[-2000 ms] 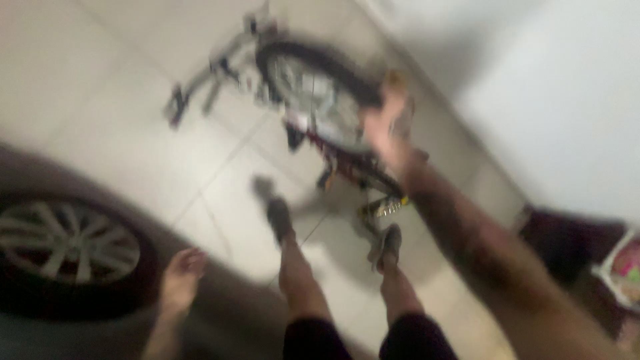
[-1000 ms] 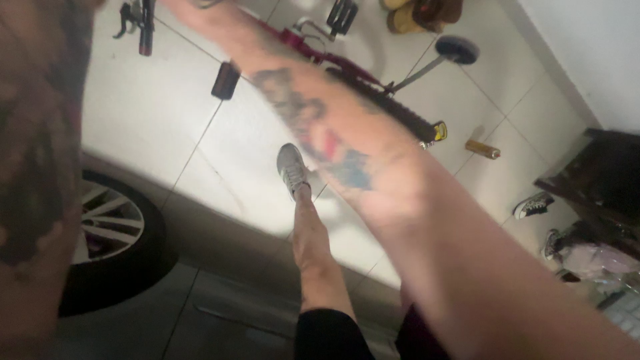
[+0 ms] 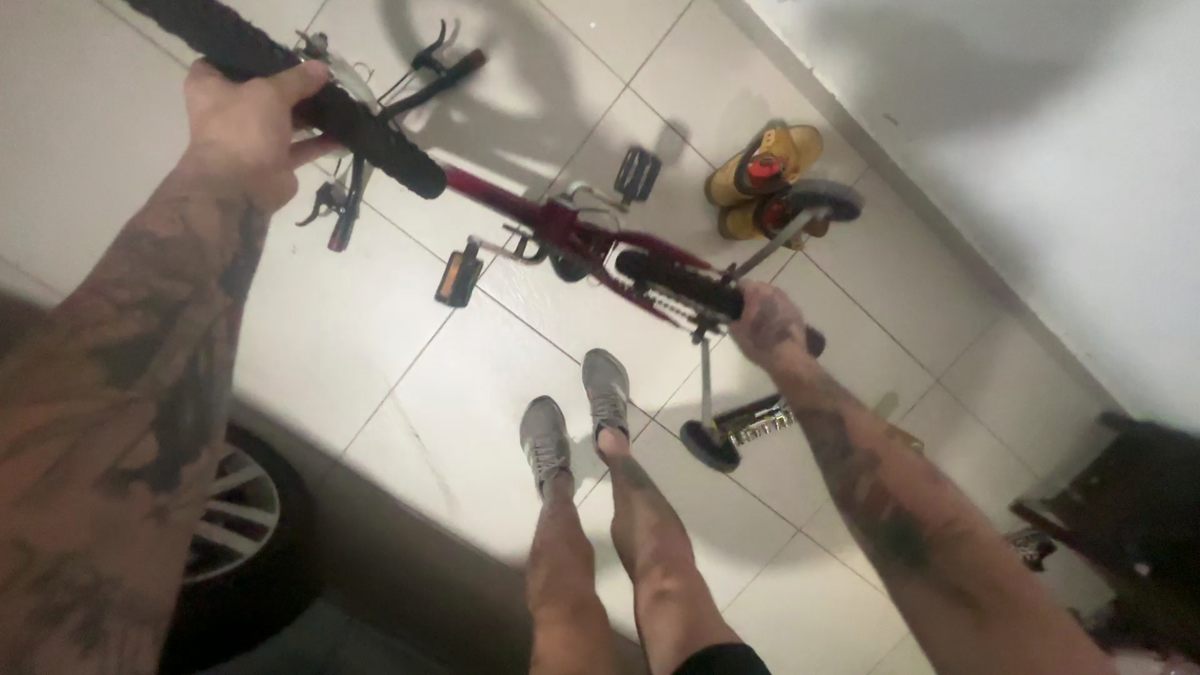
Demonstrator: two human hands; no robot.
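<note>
A small red bicycle, turned with its wheels toward me, is held between my hands. My left hand grips the black front tire at the upper left, near the handlebar. My right hand is closed around the rear tire, its fingers partly hidden. A training wheel sticks out on one side of the rear and a second training wheel on the other. Two pedals show, a black pedal and a pedal with an orange reflector.
Yellow-brown shoes stand on the tiled floor beyond the rear training wheel. A car wheel is at the lower left. A white wall runs along the right, with dark furniture at its foot. A black-and-yellow object lies near my right forearm.
Two seconds ago my left hand was apart from the bicycle; now it grips the front tire. My right hand is now on the rear tire. The view has shifted a lot.
</note>
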